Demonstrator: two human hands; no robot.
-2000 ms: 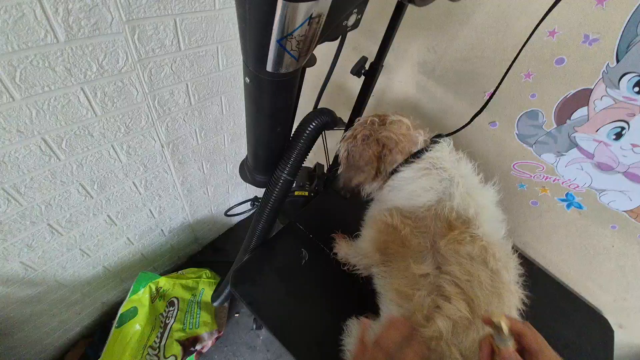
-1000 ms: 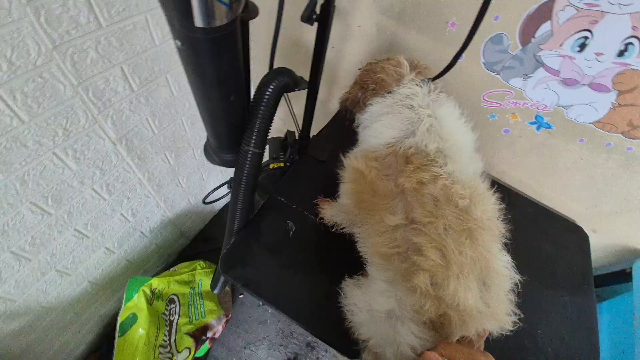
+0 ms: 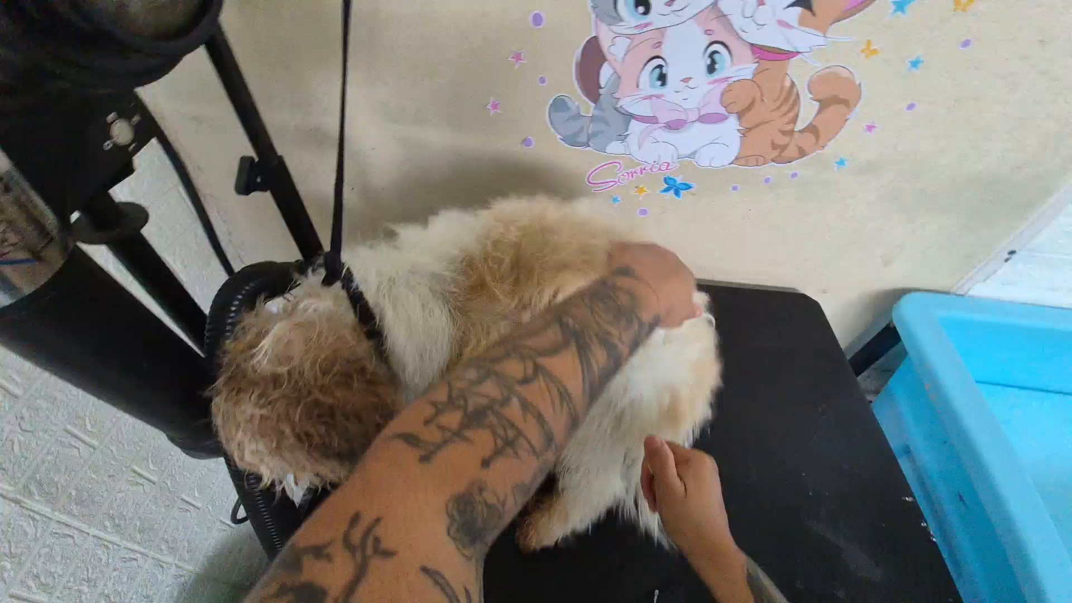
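Observation:
A curly-coated cream and tan dog [image 3: 502, 276] is on a black grooming table [image 3: 796, 469], its brown head at the left. A black loop strap [image 3: 341, 159] runs up from its neck. My tattooed left forearm crosses over the dog's side, and my left hand [image 3: 657, 285] rests on its rump, near the tail end. Its fingers are largely hidden behind the wrist and fur, so a grip cannot be made out. Just below, my right hand [image 3: 687, 494] is beside the hind leg, fingers curled and thumb laid against them. Whether something small is in it cannot be seen.
A light blue plastic tub [image 3: 938, 402] stands right of the table. At the left are a thick black cylinder [image 3: 100, 360], a ribbed black hose [image 3: 230, 310] and a black upright post [image 3: 260, 134]. A wall with cartoon cat stickers [image 3: 687, 92] rises behind the dog.
The view has swung right, bringing in more of the blue tub. My left arm now reaches across the dog to its rump. The dog's body lies more sideways in view, with its head at the left.

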